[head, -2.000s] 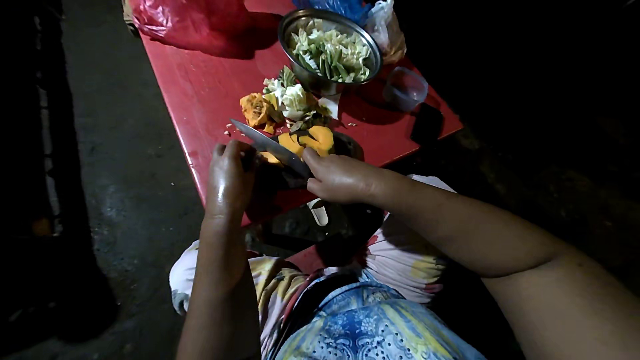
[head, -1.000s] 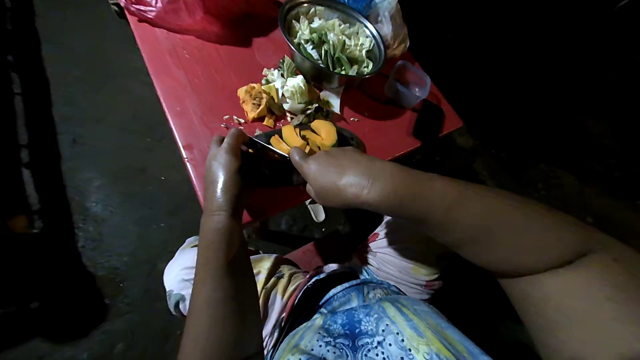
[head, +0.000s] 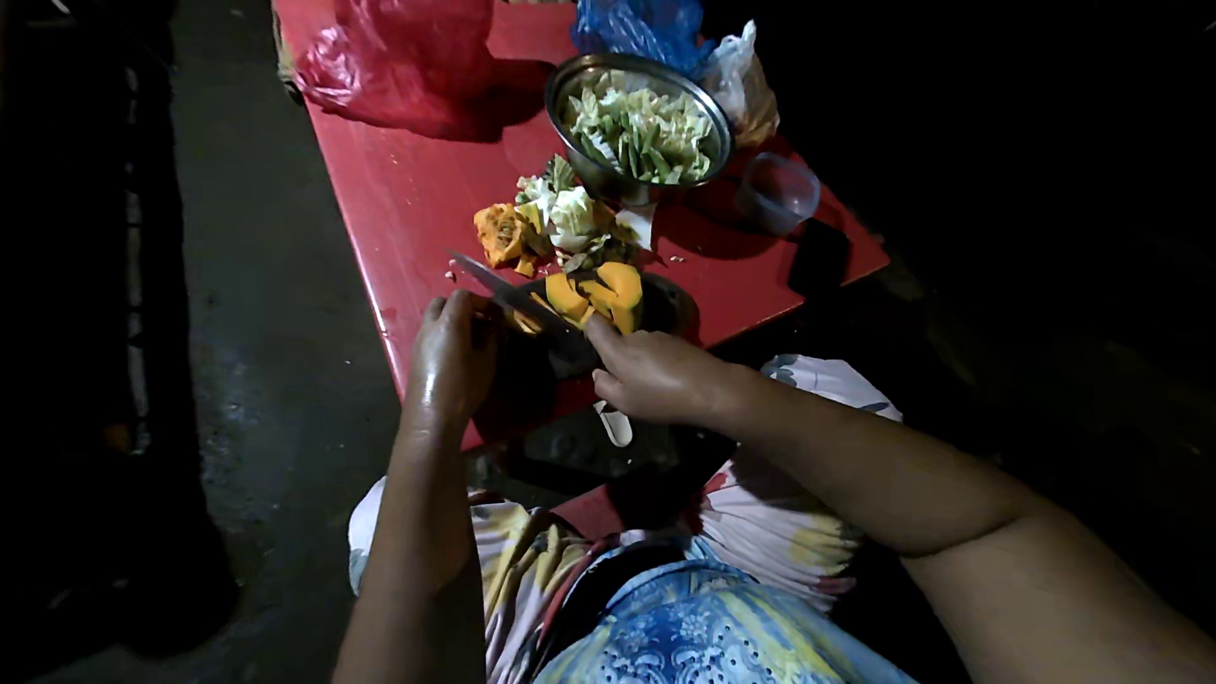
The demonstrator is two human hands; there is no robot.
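My right hand (head: 655, 373) is closed on a knife (head: 508, 291), its blade pointing up and left over a dark cutting board (head: 676, 309). Pieces of orange squash (head: 619, 293) lie on the board just beyond the blade. At the board's left side is my left hand (head: 453, 351), near thin orange slices (head: 525, 321); its fingertips are in shadow, so whether it holds anything cannot be told. Behind the board lie a squash piece with its seedy pulp (head: 501, 234) and leafy vegetable scraps (head: 574, 215).
On the red table (head: 399, 199) stand a metal bowl (head: 617, 180) of cut leafy vegetables, a clear plastic container (head: 779, 193) and a dark object (head: 819, 256) near the right corner. Red (head: 408, 66), blue (head: 641, 33) and whitish (head: 741, 85) plastic bags lie at the back.
The knife blade was tilted low beside the squash pieces a second ago and now shows broadly, pointing up and left. Both hands stay around the board.
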